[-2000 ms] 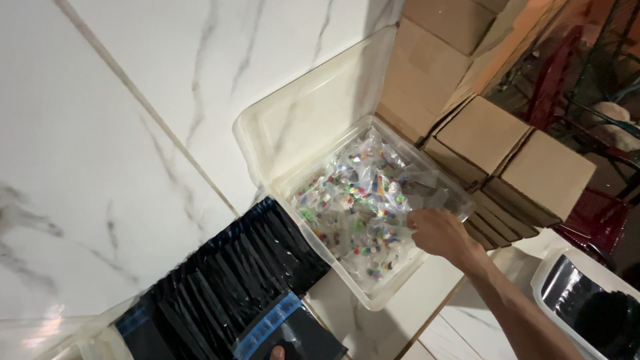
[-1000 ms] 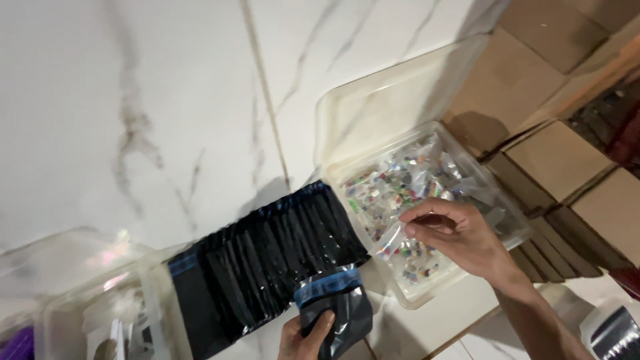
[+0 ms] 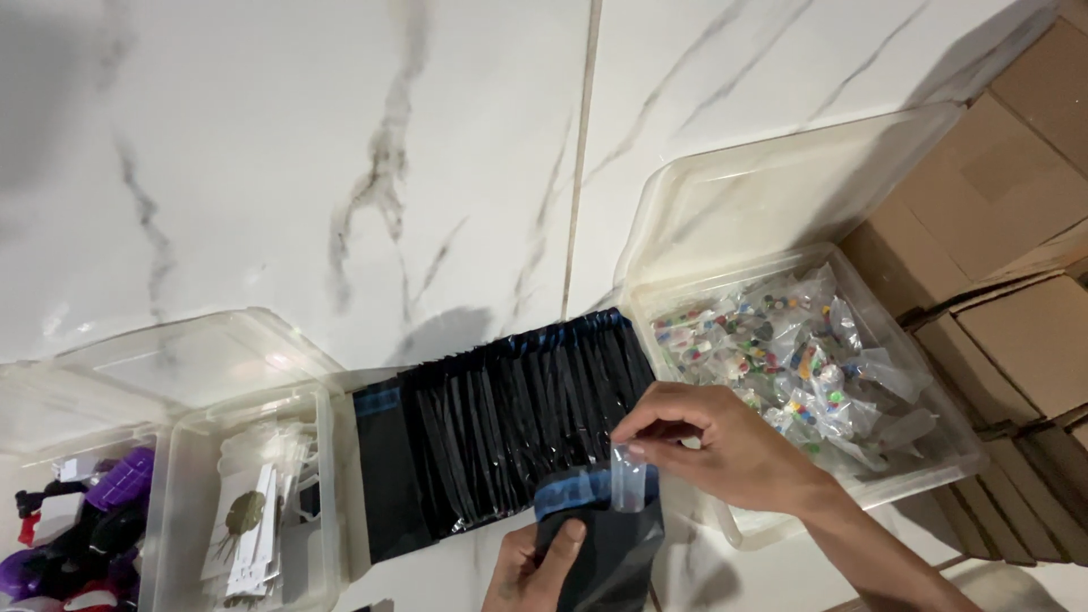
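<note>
My left hand [image 3: 540, 565] grips a black plastic pouch with a blue band [image 3: 599, 544] at its top, thumb on the front. My right hand [image 3: 722, 446] pinches the top of a small clear plastic bag [image 3: 628, 480] between thumb and fingers. The clear bag hangs at the pouch's top edge, overlapping the blue band; how far it is inside, I cannot tell. Behind both hands stands a tight row of black pouches [image 3: 518, 416]. At right, an open translucent plastic bin [image 3: 926, 476] holds many clear bags with small multicoloured pieces [image 3: 803, 382].
Cardboard boxes [image 3: 1011, 340] are stacked on the right. At lower left, a translucent bin [image 3: 331, 501] holds white cards and packets [image 3: 246, 527]; beside it, another bin [image 3: 157, 510] holds purple, black and red items [image 3: 85, 535]. A marble-patterned tiled wall [image 3: 476, 153] rises behind.
My right hand has moved from over the bin of clear bags to the pouch's top, with a clear bag in its fingers. The view has shifted left, showing more of the left bins.
</note>
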